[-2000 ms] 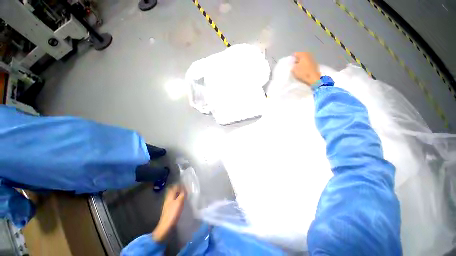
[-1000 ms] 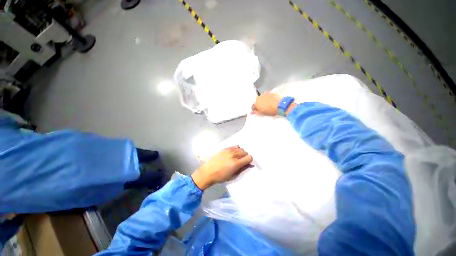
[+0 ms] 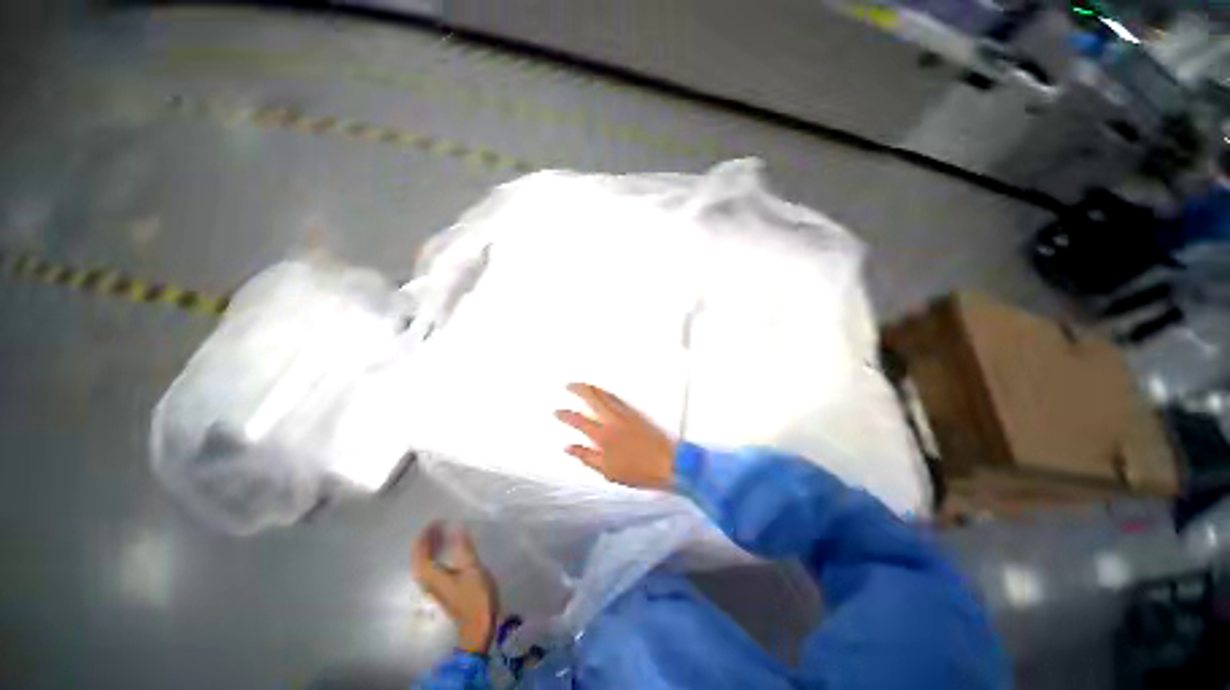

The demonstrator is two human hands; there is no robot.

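Observation:
A large heap of white foam wrapped in cloudy white poly bag [image 3: 567,297] lies in front of me, its surface washed out by glare. A smaller white bagged bundle [image 3: 270,391] touches it on the left. My right hand [image 3: 618,438] is over the near side of the large heap, fingers spread, holding nothing. My left hand [image 3: 456,582] is low, off the near left edge of the heap, fingers curled apart, slightly blurred, with nothing seen in it. Loose clear film hangs between the heap and my blue gown.
An open brown cardboard carton [image 3: 1066,391] stands right of the heap. Yellow-black floor tape [image 3: 122,286] runs at the left. A dark line crosses the floor at the back. Blurred equipment and a dark object [image 3: 1106,243] are at the upper right.
The view has swung to the right; the other person in blue is out of view and a carton shows at the right. Both hands have come off the foam's far and near left edges.

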